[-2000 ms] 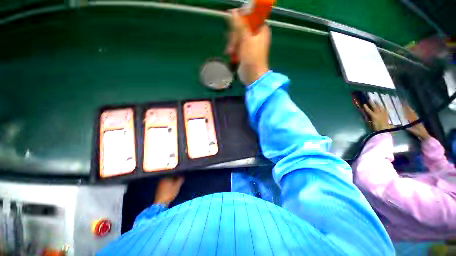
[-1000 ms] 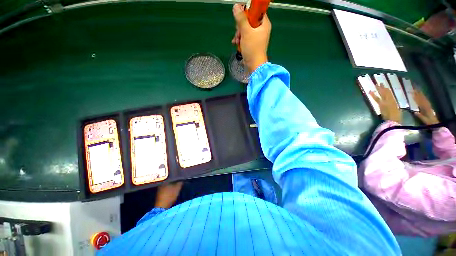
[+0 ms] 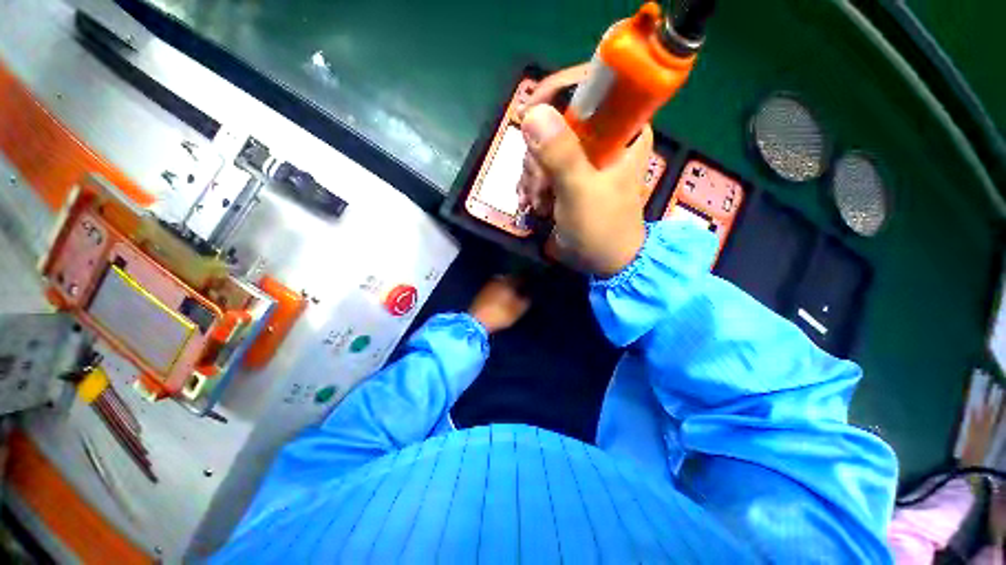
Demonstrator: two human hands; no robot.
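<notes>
My right hand (image 3: 590,193) is closed around the orange electric screwdriver (image 3: 629,83), above the left part of the black compartment tray (image 3: 776,248). The driver's tip is hidden by my hand. A phone middle frame (image 3: 502,171) lies in the leftmost slot, partly behind my fingers. Another frame is mostly hidden by my hand. A third frame (image 3: 715,190) shows beside my right sleeve. My left hand (image 3: 500,304) is low at the tray's near side, small and dark; whether it holds anything cannot be told.
Two round dishes of tiny pieces (image 3: 789,138) stand beyond the tray. At left is the white machine (image 3: 276,265) with a brass-brown fixture (image 3: 143,304), a red stop button (image 3: 402,299), green buttons (image 3: 360,343) and thin yellow-topped tools (image 3: 116,414). A pink sleeve (image 3: 932,530) shows at lower right.
The view has turned left towards the machine. My right hand has brought the orange screwdriver from above the dishes to the tray's leftmost frame. My left hand still shows below the tray.
</notes>
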